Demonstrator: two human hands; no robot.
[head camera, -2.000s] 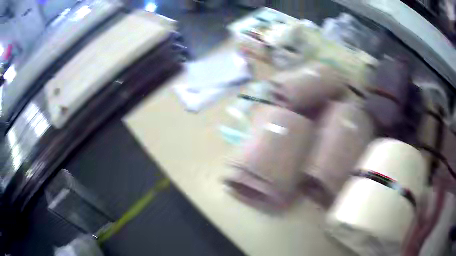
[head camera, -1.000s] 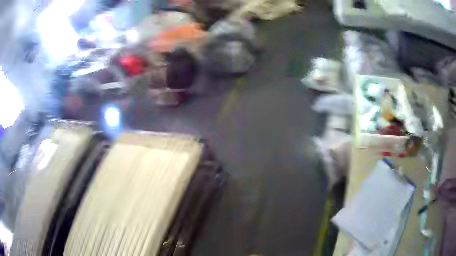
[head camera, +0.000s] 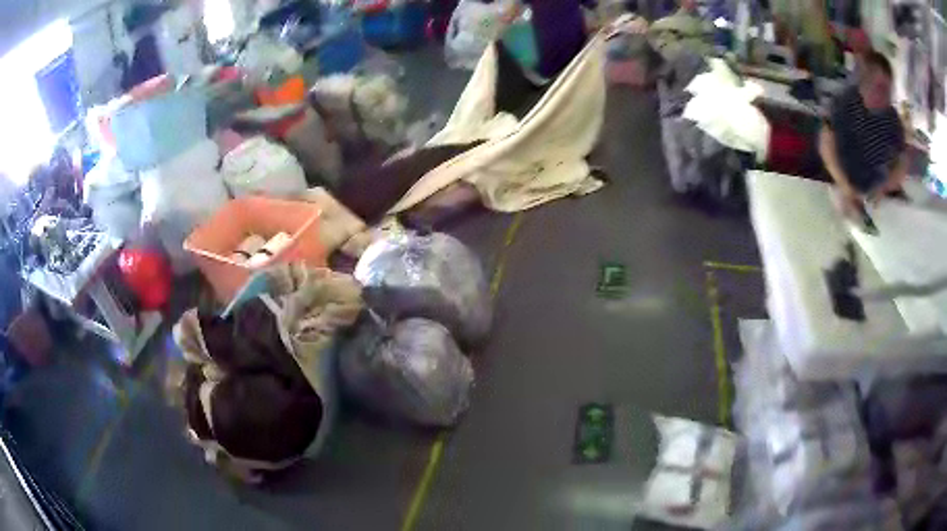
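Observation:
Neither of my hands is in the picture. A large cream cloth (head camera: 545, 156) with a dark brown side is spread and partly lifted over the floor at the top centre. Its raised corner is near a person in dark clothing (head camera: 559, 36), cut off by the top edge. Nearer, an open sack (head camera: 260, 410) with dark brown cloth inside stands on the floor at the left. Two plastic-wrapped bundles (head camera: 407, 368) lie beside it.
An orange plastic basket (head camera: 213, 259) holds pale rolls. A white worktable (head camera: 805, 280) is at the right, with a person (head camera: 870, 130) in a striped top behind it. A white wrapped bundle (head camera: 688, 472) lies on the dark floor (head camera: 540, 342) with yellow lines.
The view has swung from the table with rolled bundles and clipboard to the wider workshop floor. The cloth, the sack and two people now show. The picture is less blurred.

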